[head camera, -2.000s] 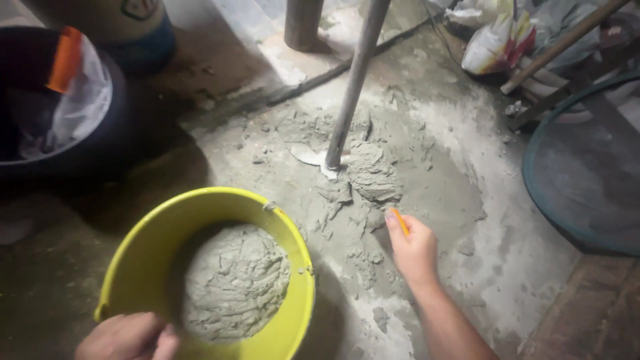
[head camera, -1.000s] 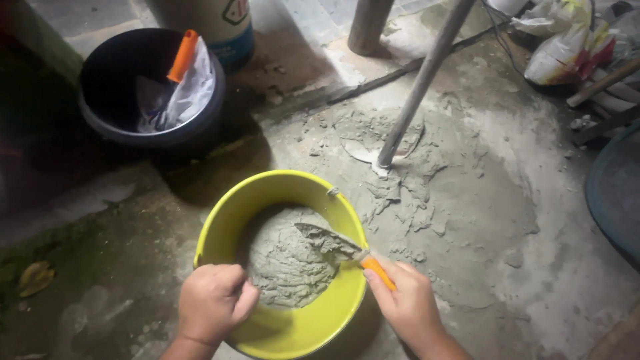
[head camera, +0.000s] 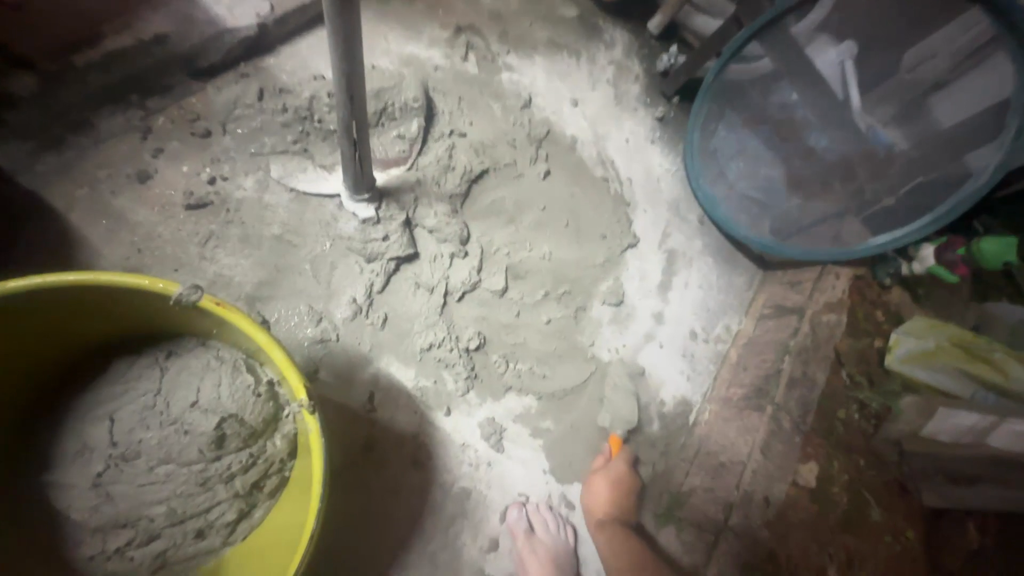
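My right hand (head camera: 612, 490) grips the orange handle of a trowel (head camera: 619, 400), whose blade lies against the wet mortar (head camera: 544, 232) near the lower right edge of the spread. At the lower left stands a yellow bucket (head camera: 314, 472) holding a large mound of grey mortar (head camera: 172, 456), with a small clump stuck on its rim. A hoe-like tool with a pale pole (head camera: 348, 104) rests its blade in the mortar at the upper middle. My left hand is out of the frame.
A bare foot (head camera: 542, 540) is on the floor just left of my right hand. A round sieve with a teal rim (head camera: 698, 160) lies at the upper right, above a brick edging (head camera: 760, 392). Beside the bricks is a yellowish plastic bag (head camera: 952, 360).
My right hand and trowel have moved from over the bucket to the mortar on the floor. My left hand, earlier at the bucket rim, has left view. The view has shifted right.
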